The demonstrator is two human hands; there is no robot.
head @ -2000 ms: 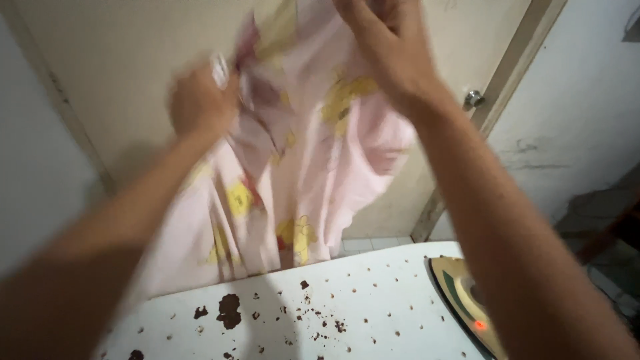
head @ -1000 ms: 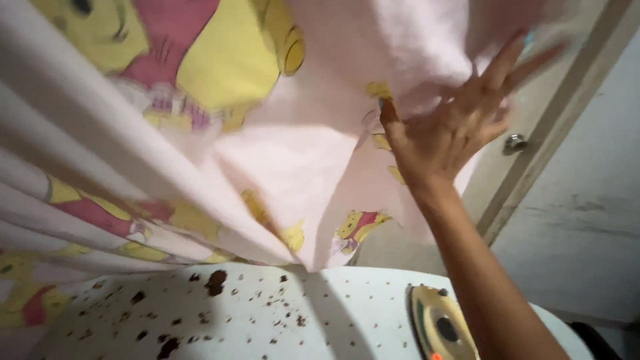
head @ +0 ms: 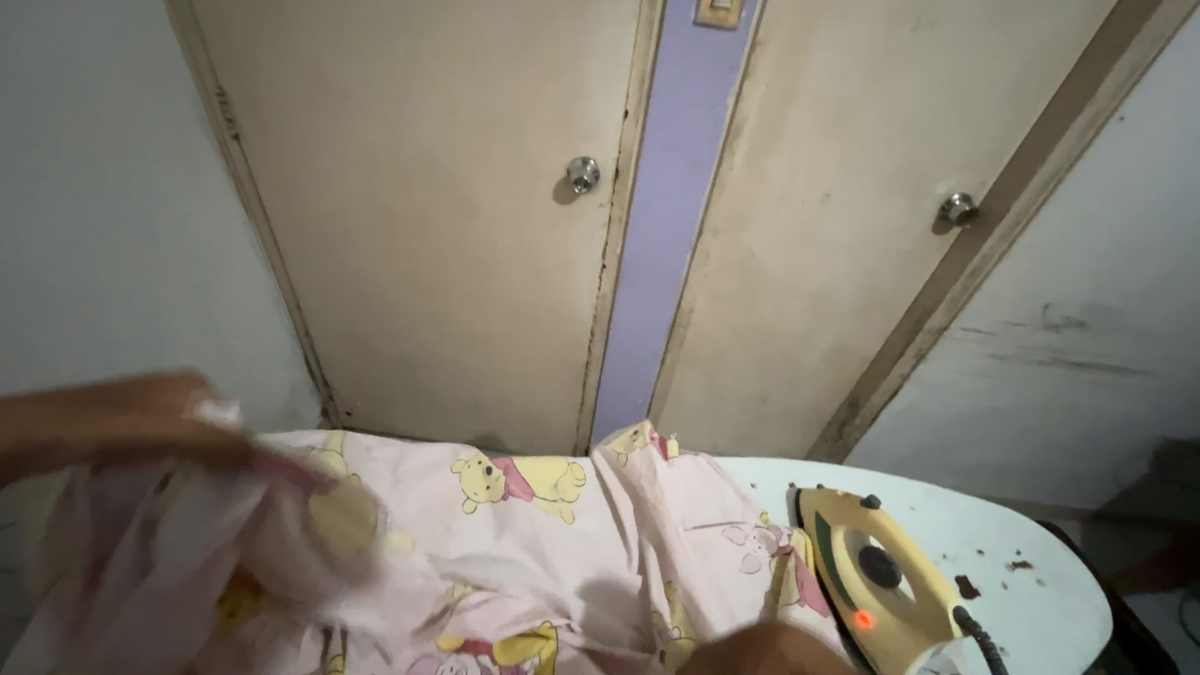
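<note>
A pink cloth printed with yellow cartoon bears (head: 534, 534) lies wrinkled over the white ironing board (head: 1050, 581). Toward the left edge my left hand (head: 178, 412), blurred, grips a bunched, raised part of that cloth. Only a rounded bit of my right hand (head: 769, 652) shows at the bottom edge, over the cloth; its fingers are hidden. A yellow electric iron (head: 872, 572) with a lit red light rests on the board, right beside the cloth's right edge.
Two beige doors (head: 422, 216) with round metal knobs (head: 582, 175) stand behind the board, a purple wall strip (head: 661, 216) between them. The iron's cord (head: 980, 637) runs off the bottom. Brown worn spots mark the board's right end. Dark objects are at the far right.
The cloth, held up in front of the doors before, now lies across the board. My right hand has come down from the raised cloth to the bottom edge. The view has shifted.
</note>
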